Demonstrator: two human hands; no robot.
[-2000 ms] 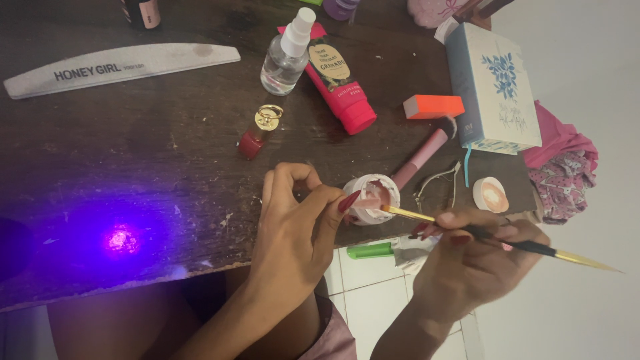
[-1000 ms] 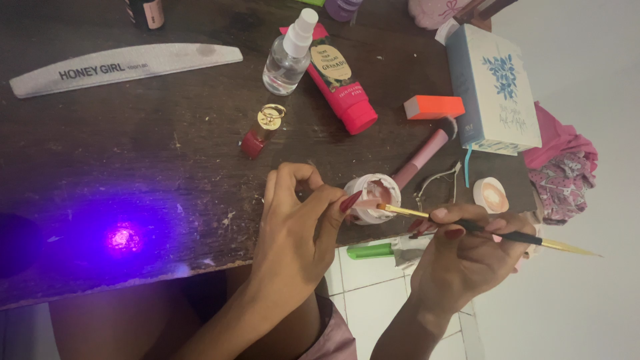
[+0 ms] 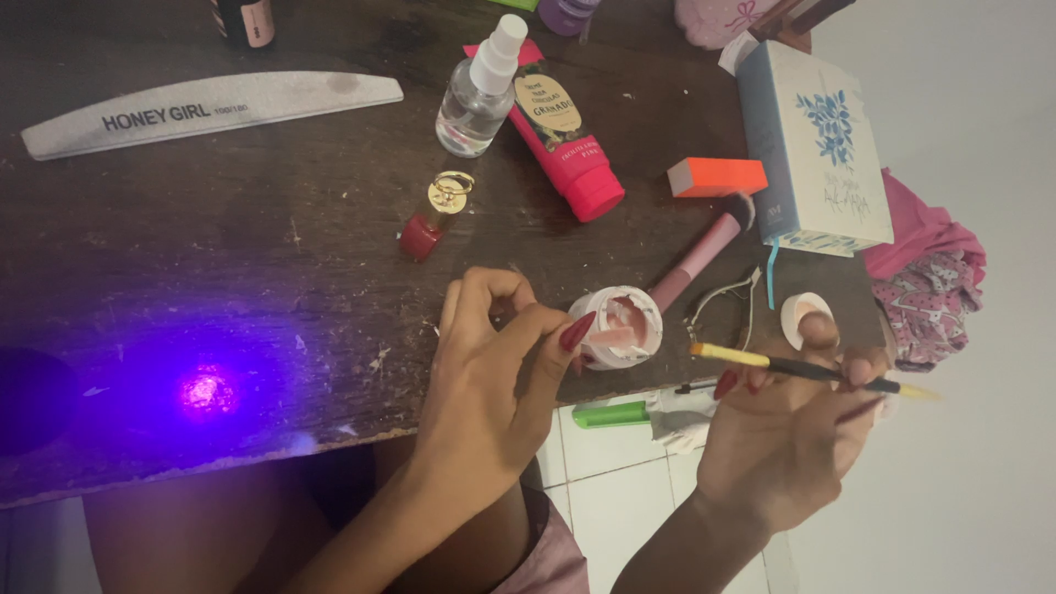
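My left hand [image 3: 495,355], with long red nails, pinches a small pale pink piece [image 3: 612,337], which looks like an artificial nail, over an open white jar [image 3: 652,345] of pink product. The jar stands near the table's edge. To the right, my right hand [image 3: 784,421] holds a slim double-ended nail brush [image 3: 808,369] with a black handle and gold-coloured parts. Its left tip is apart from the jar and the pink piece. Motion blurs the right fingers. A round lid [image 3: 804,313] with pink product lies behind them, beside metal cuticle nippers [image 3: 726,289].
On the dark wooden table [image 3: 247,206] are a nail file [image 3: 214,111], red polish bottle [image 3: 422,236], clear spray bottle [image 3: 476,107], pink tube [image 3: 569,157], orange buffer block [image 3: 719,177], makeup brush [image 3: 697,260] and thick book [image 3: 817,148]. A violet light glows [image 3: 208,392] at left.
The brush tip has moved away from the pink piece, to the right, and the right hand has turned and its fingers have shifted on the handle. The left hand has stayed in place.
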